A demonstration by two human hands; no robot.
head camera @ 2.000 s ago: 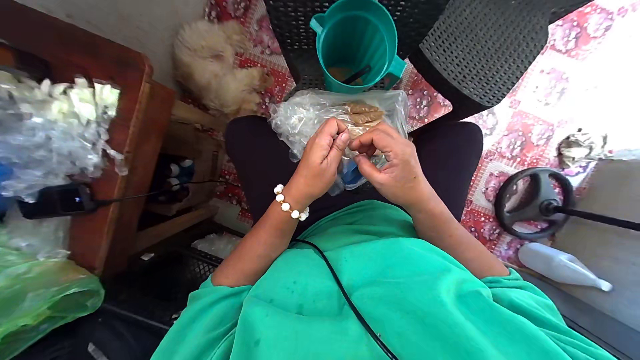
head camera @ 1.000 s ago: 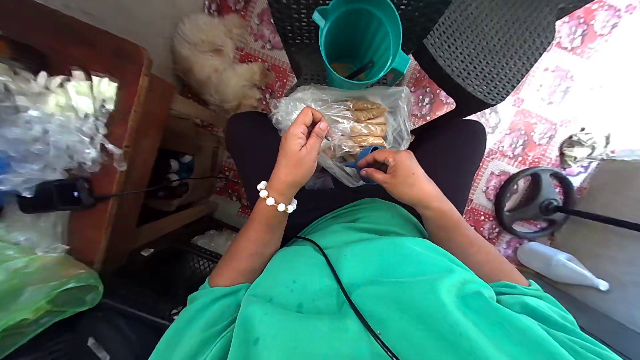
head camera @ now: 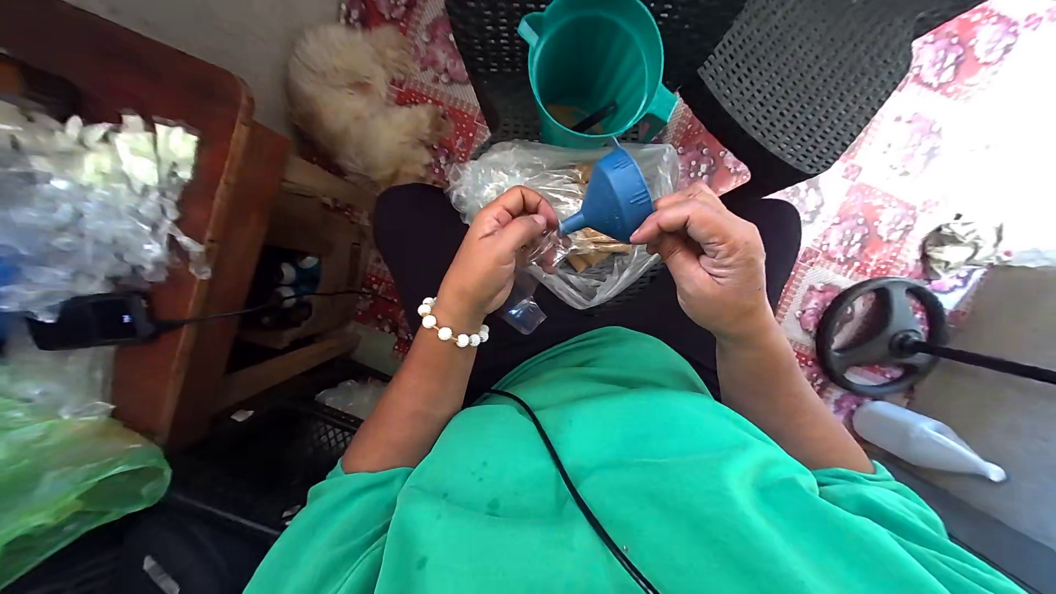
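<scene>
Between my hands is a blue plastic funnel (head camera: 615,196), its wide rim at my right hand (head camera: 708,252), which pinches it with thumb and fingertips. The narrow spout points left, at the mouth of a small clear plastic bag (head camera: 525,304) that my left hand (head camera: 505,247) holds at its top; whether the spout is inside cannot be told. Behind them on my lap lies a large clear plastic bag (head camera: 511,169) with brown-filled packets (head camera: 596,254) in it. Beyond stands a teal plastic pitcher (head camera: 596,70), with some brown matter and a dark handle inside.
Left, a wooden table (head camera: 216,165) bears a heap of clear plastic bags (head camera: 91,214) and a black device (head camera: 92,320) with a cable. A furry light-coloured animal (head camera: 351,95) lies on the floor. To the right are a black handwheel (head camera: 881,337), a white bottle (head camera: 928,440) and a black woven chair (head camera: 804,74).
My right hand has lifted the blue funnel off the large bag, where it was beside that hand a second ago. The hands have come closer together, with the small bag now seen hanging from my left.
</scene>
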